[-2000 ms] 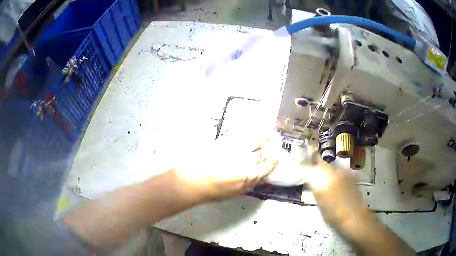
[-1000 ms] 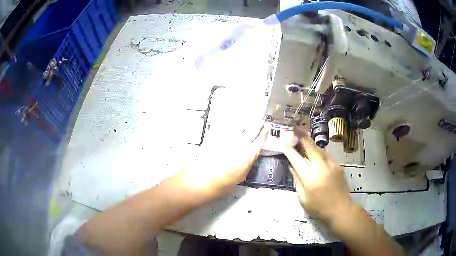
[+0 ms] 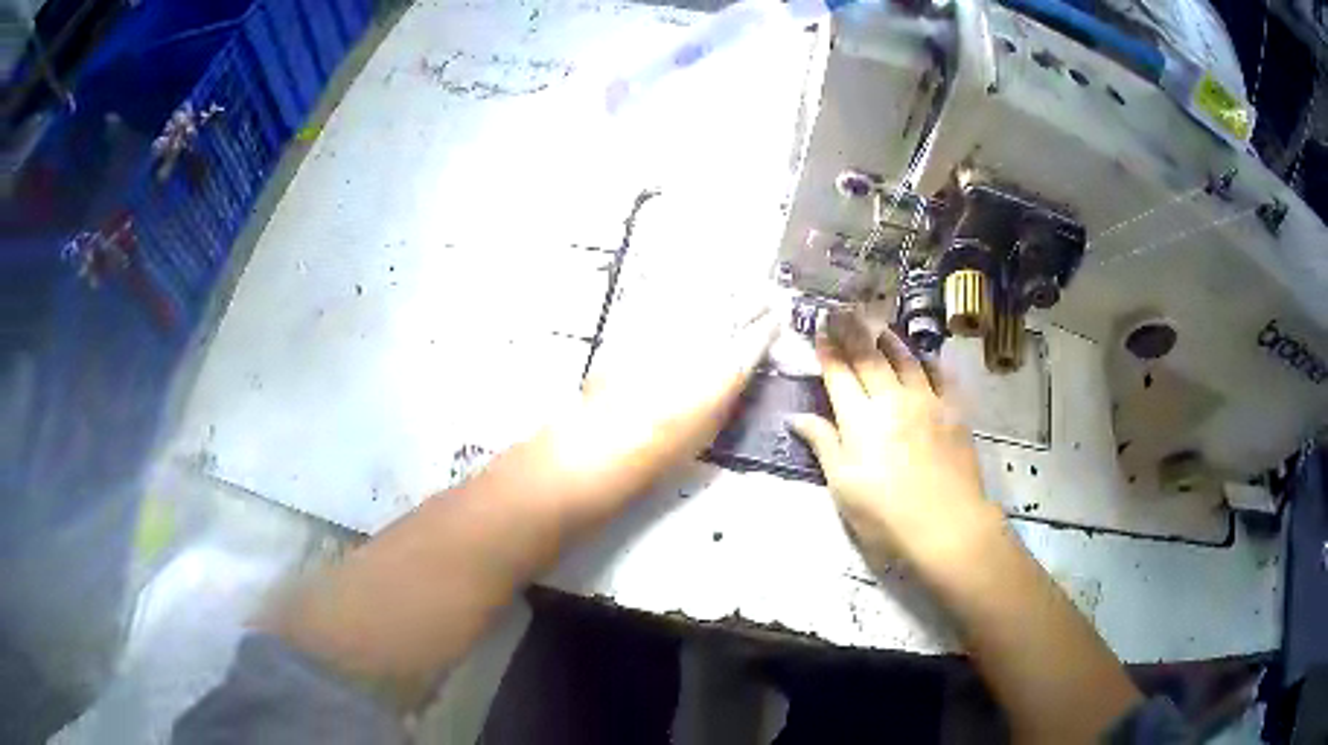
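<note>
A small piece of white fabric [image 3: 794, 351] lies between my fingertips at the foot of the cream sewing machine [image 3: 1216, 313]. My left hand [image 3: 655, 400] lies flat at its left side; its fingers are overexposed and blend into the white. My right hand [image 3: 896, 444] is on the right, fingertips down beside the presser foot [image 3: 805, 312], thumb over the dark slide plate [image 3: 779, 422]. The needle tip is hidden. Brass and black tension knobs [image 3: 966, 303] stand just above my right fingers.
The worn white table [image 3: 364, 291] extends left, with glare on it. Blue crates [image 3: 219, 175] stand beyond its left edge. A pale translucent shape [image 3: 699, 56] and a blue tube [image 3: 1085, 29] are at the top. Whitish material [image 3: 219, 582] hangs low at the left.
The view has shifted, so machine and table sit higher. My hands remain at the foot; since the oldest frame my right hand has flattened and the dark slide plate shows more. Less white fabric shows.
</note>
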